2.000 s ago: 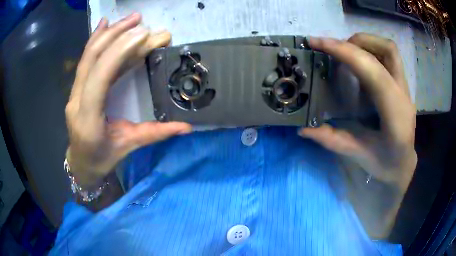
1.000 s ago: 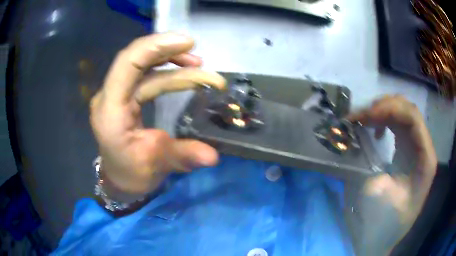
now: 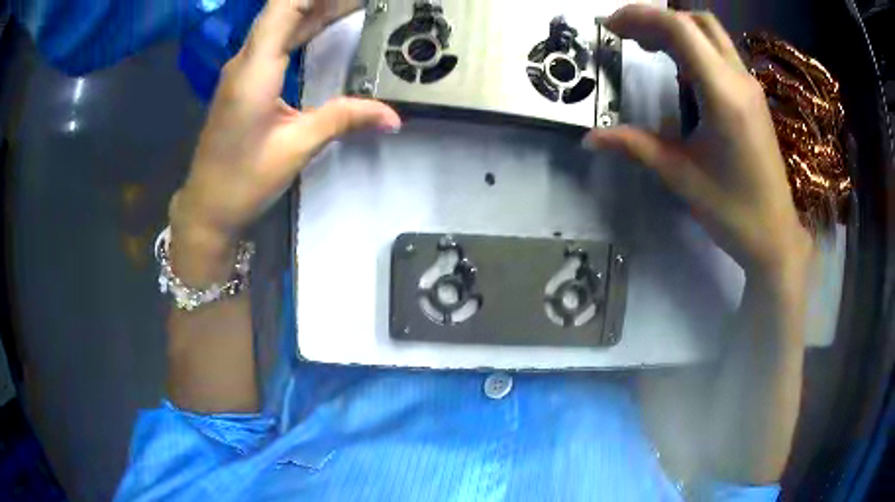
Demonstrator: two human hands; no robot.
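A metal fixture plate with two round nests is at the top of the view, between my hands. My left hand holds its left end, thumb at the lower edge. My right hand holds its right end, fingers at the upper corner and thumb at the lower corner. No copper coil shows in its nests. A second fixture plate lies flat on the white board nearer my body, with white showing through its two nests and no copper in them. My left fingertips are cut off by the top edge.
The worn white board lies under the plates, with a small dark speck. Copper coil bundles with loose wires lie at the upper right, beyond my right hand. A blue object is at the upper left, above the grey floor.
Both hands have moved up and away from my body. The plate with copper rings that was between them is gone from there; an apparently coil-free plate is between them, and another lies nearer me.
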